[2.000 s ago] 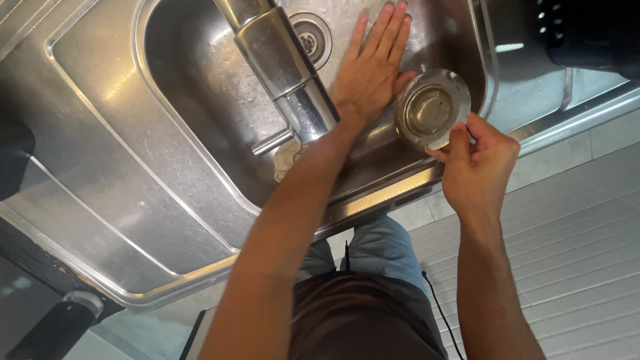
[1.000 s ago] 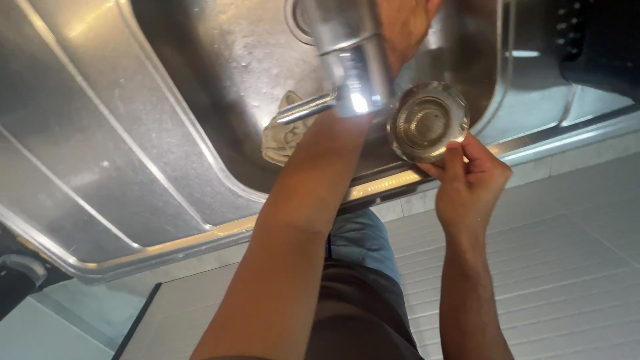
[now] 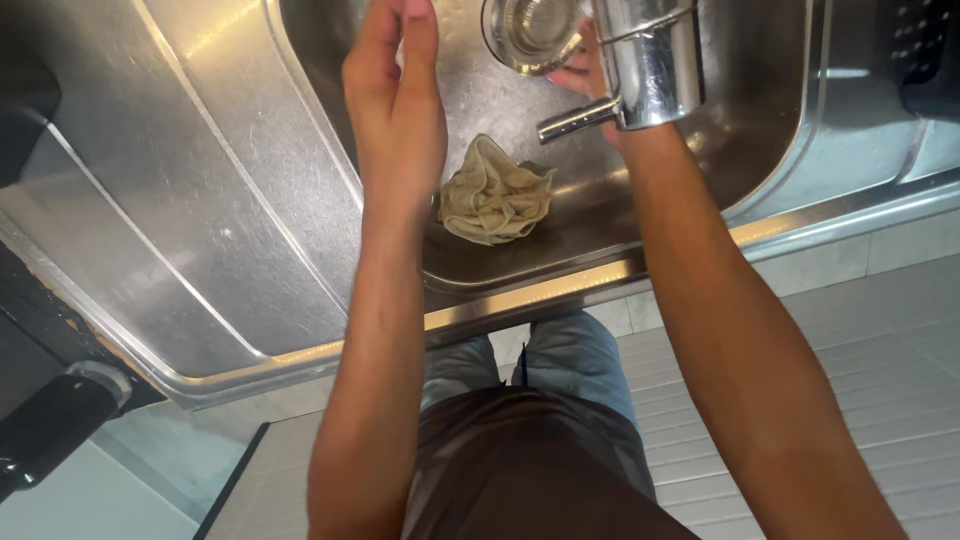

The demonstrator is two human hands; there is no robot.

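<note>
My left hand (image 3: 397, 97) is raised over the left side of the steel sink (image 3: 757, 150), thumb apart from the fingers; the fingertips are cut off by the top edge, and nothing shows in the gap. My right hand (image 3: 581, 75) reaches behind the chrome faucet (image 3: 652, 67) and grips the lower right rim of a round, shiny, glass-like dish (image 3: 536, 30). The faucet hides much of this hand. A crumpled beige cloth (image 3: 495, 195) lies in the basin below the dish, right of my left wrist.
The faucet's lever (image 3: 577, 121) sticks out to the left between my arms. A ribbed steel drainboard (image 3: 195, 150) spans the left. Dark objects stand at the upper left and at the upper right, the latter a perforated one (image 3: 930, 67). The sink's front rim (image 3: 540, 294) runs before my body.
My left hand has come out from behind the faucet to its left side. My right hand has carried the dish from right of the faucet to its left. The view has shifted.
</note>
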